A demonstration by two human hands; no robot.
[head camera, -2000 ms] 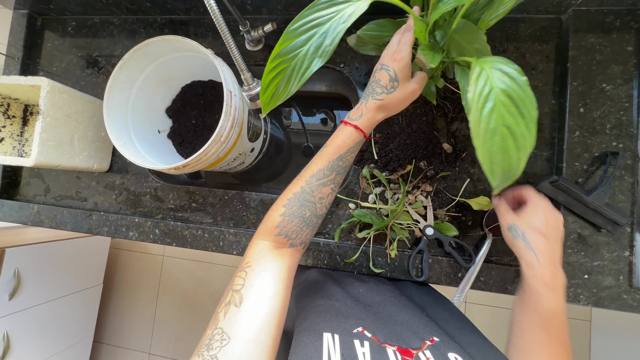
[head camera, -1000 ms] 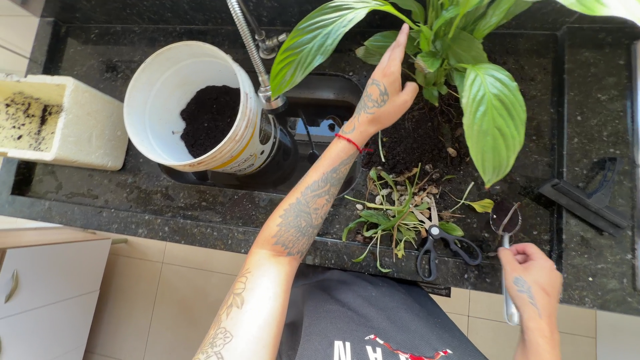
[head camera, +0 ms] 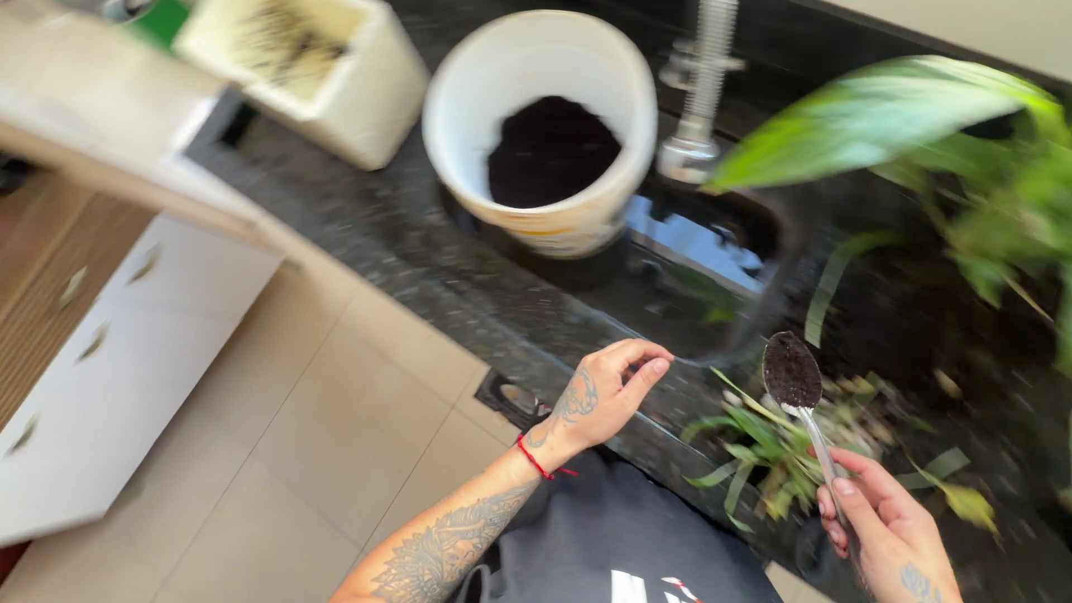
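My right hand (head camera: 879, 519) grips the handle of a metal spoon (head camera: 793, 373), whose bowl is coated with dark soil. Under the spoon lies a heap of cut leaves and stems (head camera: 775, 452) on the counter. My left hand (head camera: 615, 389) is bare, with fingers curved and thumb and forefinger apart, over the counter's front edge by the sink. Beyond it stands a white plastic bucket (head camera: 465, 134) with dark soil (head camera: 548, 155) inside. A green leafy plant (head camera: 1022, 201) is at the right, blurred.
A dirty white foam box (head camera: 368, 109) is left of the bucket. A flexible metal faucet hose (head camera: 708, 84) hangs over the dark sink (head camera: 712, 322). The stone counter (head camera: 402, 268) runs diagonally, with white drawers (head camera: 159, 335) at the lower left.
My left hand has left the plant and is now near the counter's front edge. The spoon in my right hand is now raised over the leaf heap. The view has swung left.
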